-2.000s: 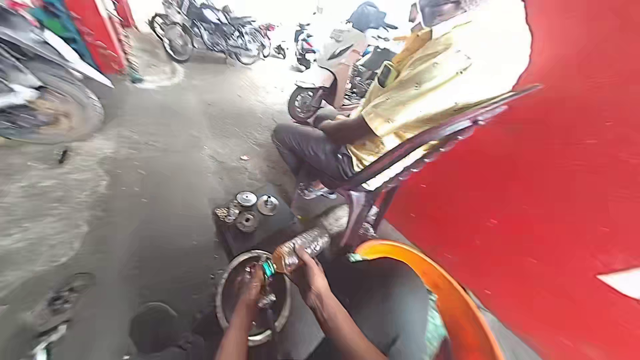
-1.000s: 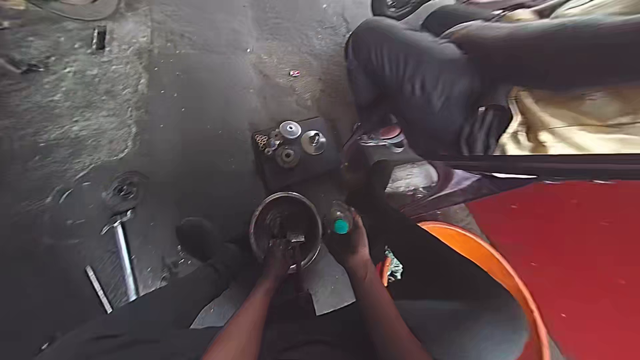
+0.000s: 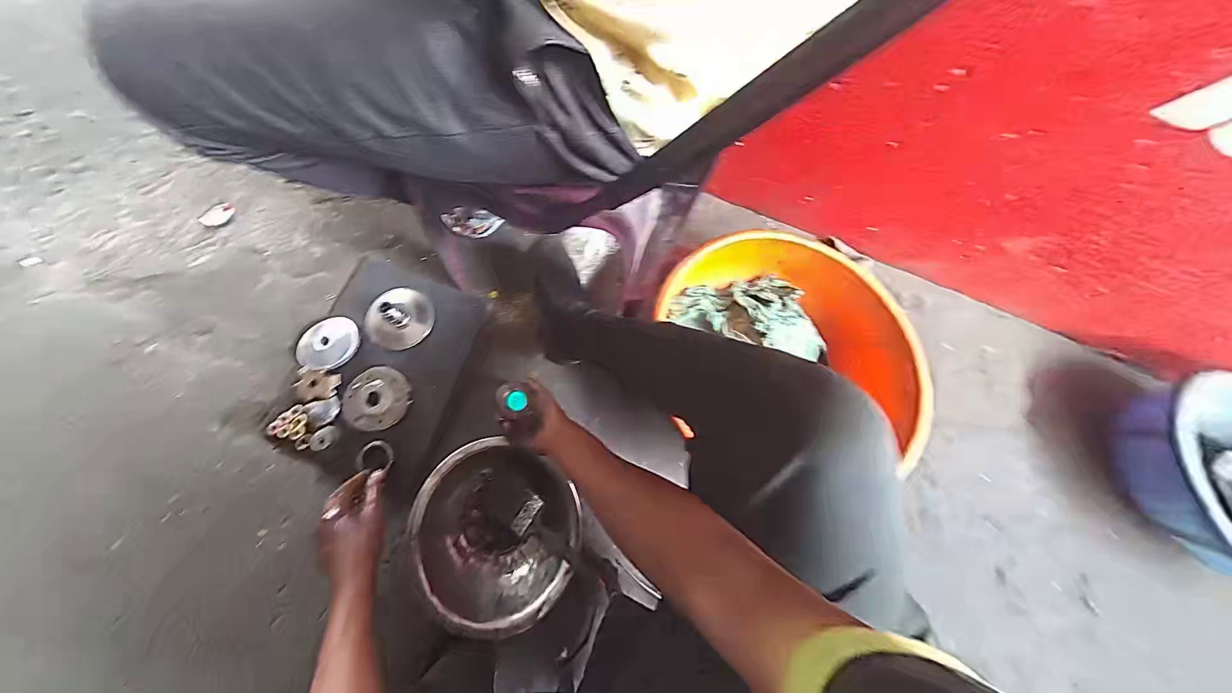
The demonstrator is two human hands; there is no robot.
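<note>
My right hand [image 3: 549, 421] is closed around a plastic bottle [image 3: 517, 400] with a green cap, just above the far rim of a metal bowl [image 3: 423, 577]. Inside the bowl lies a small rectangular metal piece [image 3: 527, 515] amid dark residue. My left hand [image 3: 356, 515], left of the bowl, holds a metal ring [image 3: 375, 455] in its fingertips at the near edge of a dark mat [image 3: 433, 366]. On that mat rest metal discs [image 3: 399, 318], a notched metal part [image 3: 317, 384] and several small bushings [image 3: 289, 423].
A seated person's leg [image 3: 337, 96] and a dark chair bar [image 3: 770, 91] cross the top. An orange basin [image 3: 871, 337] with green cloth [image 3: 760, 313] stands beside my knee, near a red wall [image 3: 982, 173]. A blue container [image 3: 1155, 472] is at the far right.
My left hand has moved out of the bowl to the mat and now has a metal ring in its fingers. The bottle stays in my right hand. The view has turned.
</note>
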